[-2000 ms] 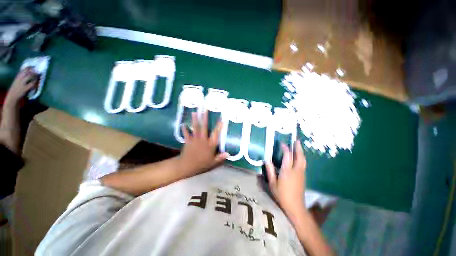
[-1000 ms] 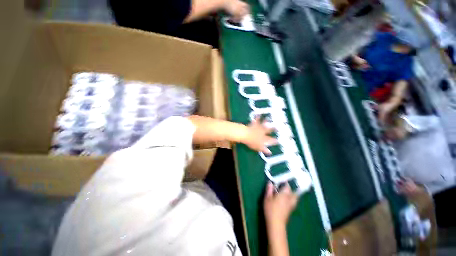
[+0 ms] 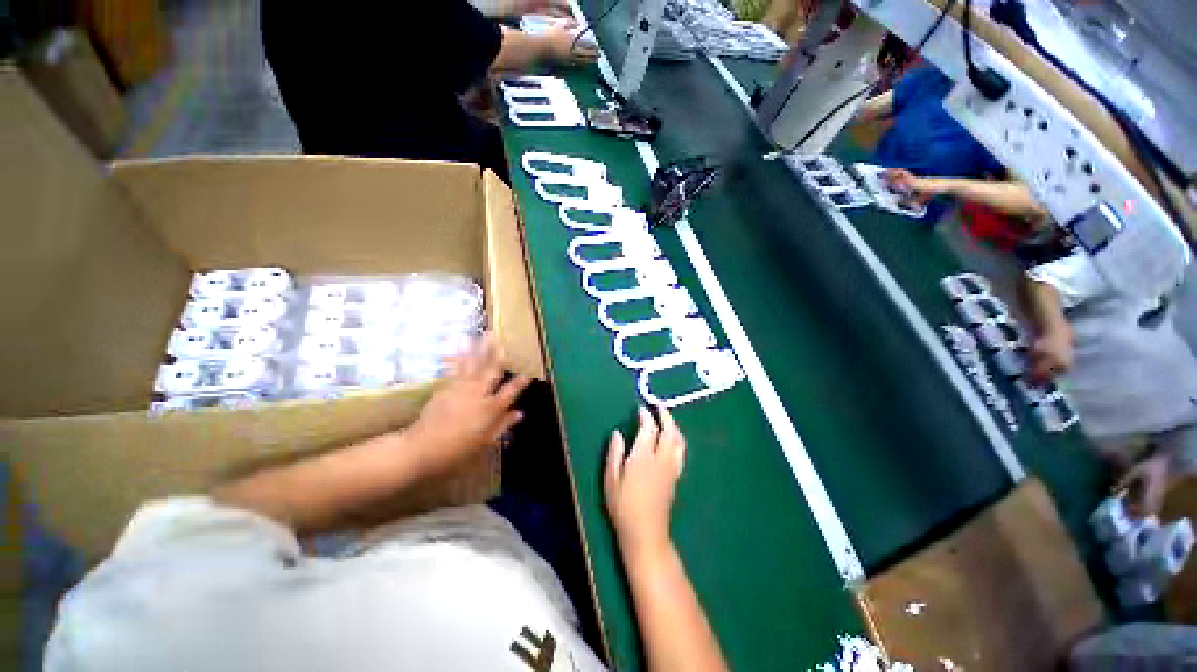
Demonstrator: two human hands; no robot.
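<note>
A slanting row of white looped plastic housings (image 3: 634,278) lies on the green belt (image 3: 735,525), loops toward me. My right hand (image 3: 646,473) is at the near end of the row, its fingertips by the nearest housing. Whether they touch it is unclear. My left hand (image 3: 470,410) is over the near right edge of the open carton (image 3: 328,197), fingers spread, holding nothing visible. Packed white housings (image 3: 221,335) lie in the carton, the right-hand ones under clear, shiny plastic.
Small white inserts (image 3: 860,654) lie at the bottom edge beside a brown board (image 3: 985,578). A white strip (image 3: 761,407) runs along the belt. Dark devices (image 3: 683,188) sit beyond the row. A person in black (image 3: 381,79) is at the far left; others work across the line.
My left hand has left the housings and moved back to the carton edge. The row lies farther up the belt, away from me. My right hand stays at its near end. The view has shifted.
</note>
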